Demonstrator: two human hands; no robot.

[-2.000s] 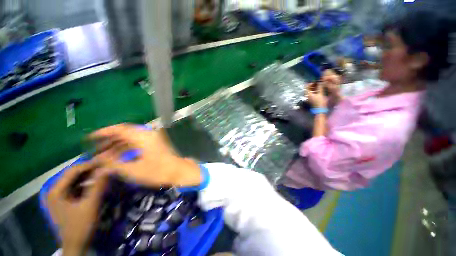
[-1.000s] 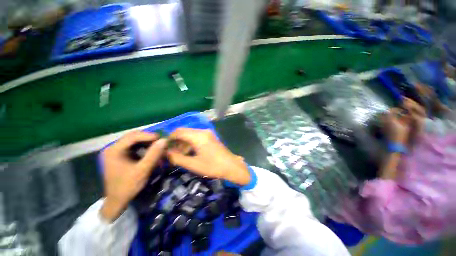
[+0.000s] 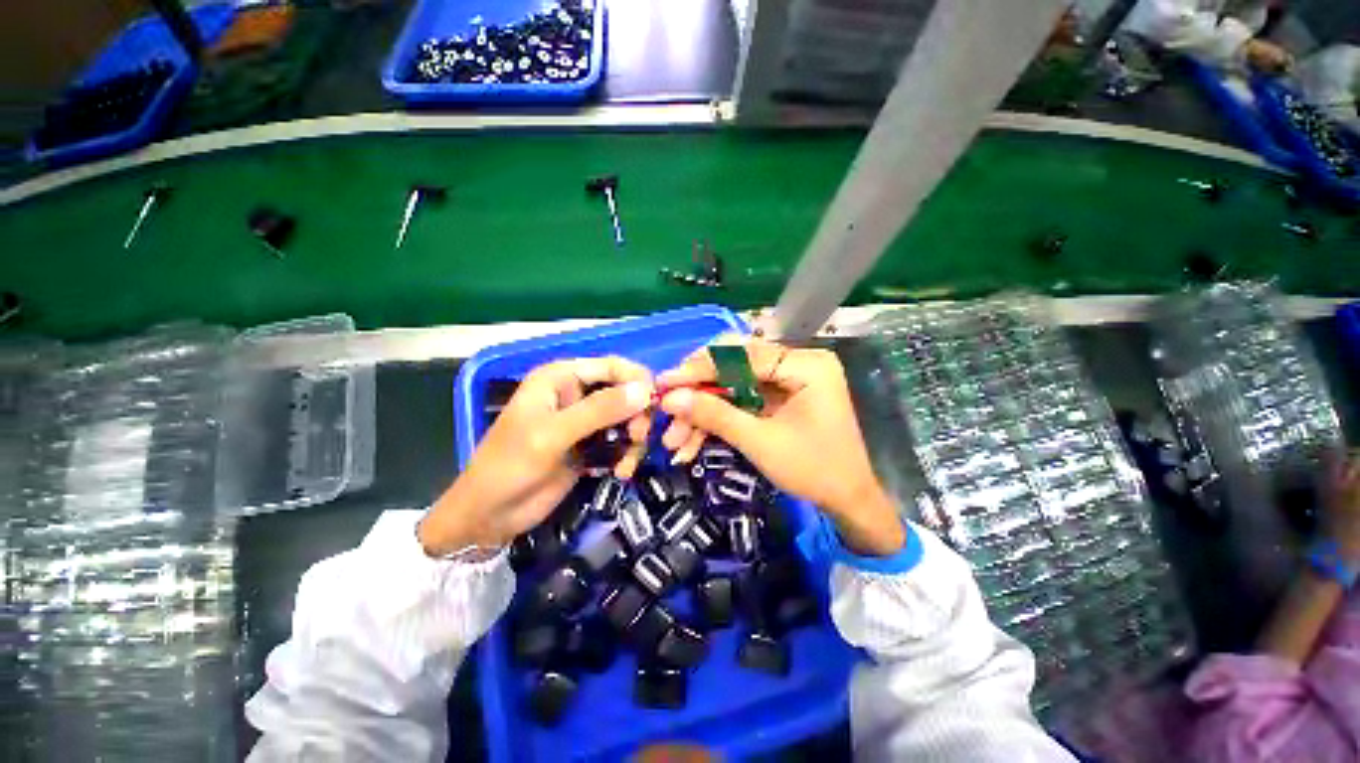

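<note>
My right hand (image 3: 783, 425) holds a small green circuit board (image 3: 735, 374) between its fingers. Thin red lead wires (image 3: 689, 388) run from the board towards my left fingertips. My left hand (image 3: 559, 440) holds a black plastic housing (image 3: 603, 446), partly hidden by the fingers. The fingertips of both hands are close together at the wires. Both hands are over the blue parts bin (image 3: 612, 733), where many loose black housings lie heaped. A light blue band is on my right wrist.
A green conveyor belt (image 3: 522, 268) with scattered assemblies crosses behind the bin. A grey slanting post (image 3: 917, 164) stands beyond my right hand. Blister trays lie right (image 3: 1029, 492) and left (image 3: 112, 522), with a clear plastic box (image 3: 306, 432) at left. A neighbour's pink sleeve (image 3: 1268, 708) is lower right.
The view has swung right and down, now centring the bin. Both hands stay close together over it. The green board and red wires now show clearly, and the neighbour has mostly left the view.
</note>
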